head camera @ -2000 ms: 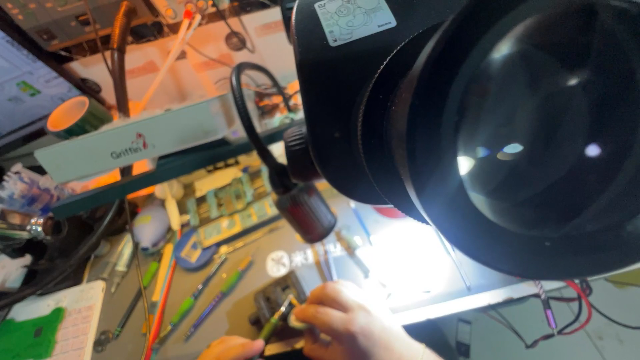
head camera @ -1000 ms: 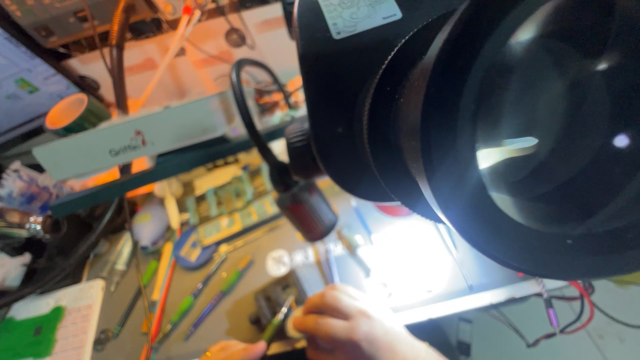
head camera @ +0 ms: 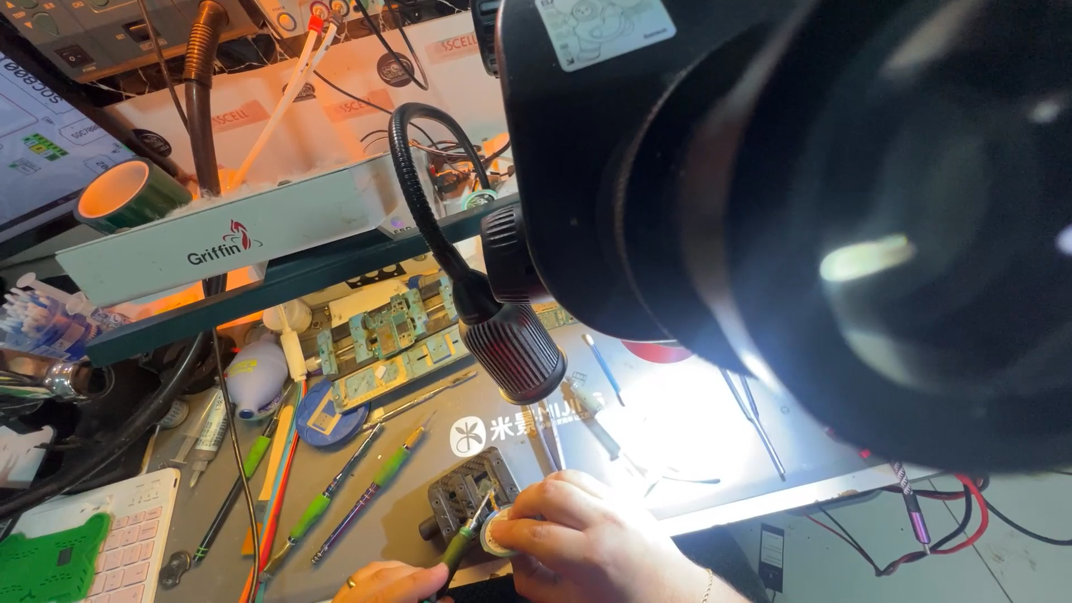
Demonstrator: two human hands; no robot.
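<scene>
My left hand point(head camera: 389, 582), at the bottom edge with a ring on one finger, holds a green-gripped precision hand tool point(head camera: 458, 548) whose metal tip points up and right. My right hand point(head camera: 578, 532) grips a small round pale container or spool point(head camera: 500, 532) on its side, right by that tip. Just behind them stands a small dark metal clamp-like fixture point(head camera: 473, 490). What the fixture holds is too small to tell. The round item's far side is hidden by my fingers.
A microscope head point(head camera: 569, 167) fills the upper right, with a gooseneck lamp point(head camera: 515, 352) beside it. Green-gripped tools point(head camera: 377, 481), a blue round tin point(head camera: 331, 414), a board holder point(head camera: 394, 331) and a keyboard point(head camera: 138, 536) lie left. Tweezers point(head camera: 754, 423) lie right under bright light.
Both hands stay in nearly the same place, with the tool and the round item still held close together.
</scene>
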